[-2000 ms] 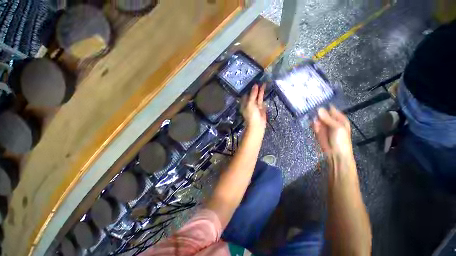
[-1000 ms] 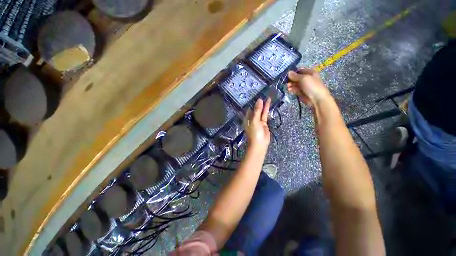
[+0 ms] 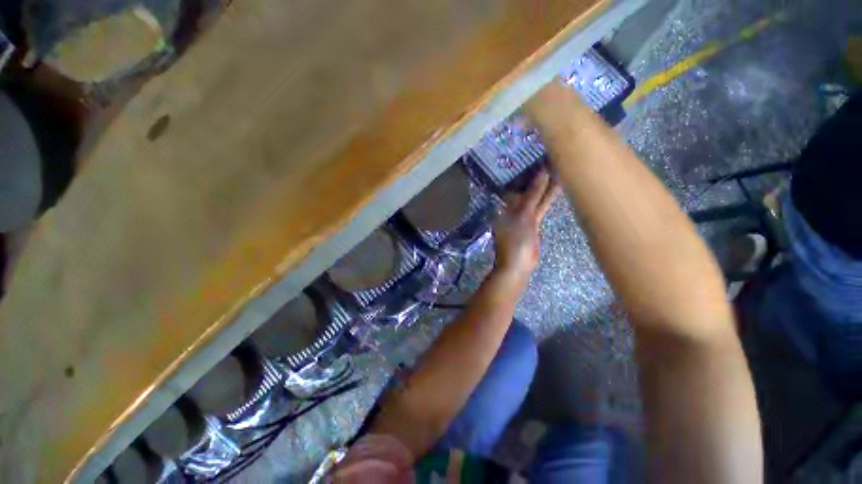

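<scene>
Two square LED work lights lie side by side at the upper end of the lower shelf: one farther out [image 3: 597,79] and one nearer [image 3: 510,149]. Below them runs a row of lamps with round grey-brown discs [image 3: 439,200] on top and crinkled clear film [image 3: 397,301] around their edges. My left hand [image 3: 522,222] is at the lower edge of the nearer light, fingers extended; whether it grips is not clear. My right hand [image 3: 553,109] reaches over the two lights toward the rack edge; its fingers are blurred and partly hidden.
The wooden rack top [image 3: 284,123] with its pale metal edge [image 3: 378,217] overhangs the lamp row. More discs stand at the upper left. Black cables [image 3: 312,402] hang from the row. A person in jeans [image 3: 822,265] is at the right, near a dark metal frame. A yellow line [image 3: 704,59] crosses the floor.
The carried light was set beside the other at the row's end. My right hand has since moved from its outer edge to above the lights. The view has shifted, and the rack top covers more.
</scene>
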